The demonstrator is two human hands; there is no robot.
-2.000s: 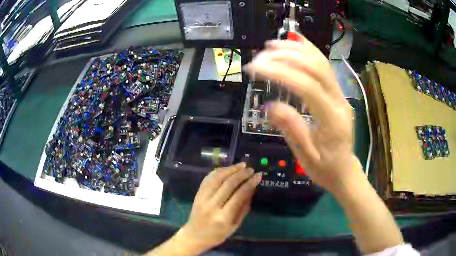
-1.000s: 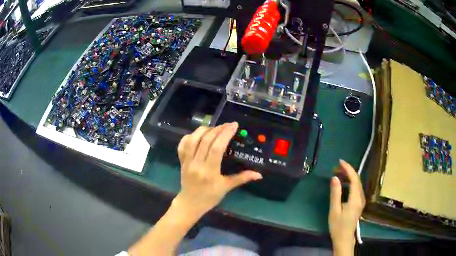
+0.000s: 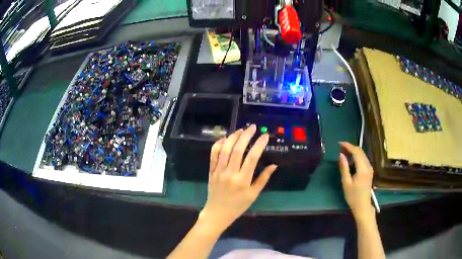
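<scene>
The black test fixture (image 3: 243, 169) stands in front of me. Its red toggle clamp handle (image 3: 289, 24) is above the clear pressure plate (image 3: 277, 83), which glows blue at its right side. My left hand (image 3: 233, 174) lies on the fixture's front with fingers spread, fingertips just left of and below the green button (image 3: 264, 130); it holds nothing. My right hand (image 3: 356, 177) is right of the fixture, fingers curled and apart, with nothing seen in it. The red power switch (image 3: 300, 134) is at the panel's right. The board nest is hidden under the plate.
A pile of circuit boards (image 3: 109, 106) covers a white-edged tray (image 3: 152, 174) at left. Cardboard sheets (image 3: 397, 139) with boards (image 3: 423, 117) are at right. A white cable (image 3: 360, 109) and a small round dial (image 3: 338, 95) lie between fixture and cardboard. An analog meter (image 3: 214, 9) is at the back.
The right hand left the clamp area and went down to the right. Since one second ago, blue light has appeared at the plate. The camera view has shifted; the left hand stays at the front panel.
</scene>
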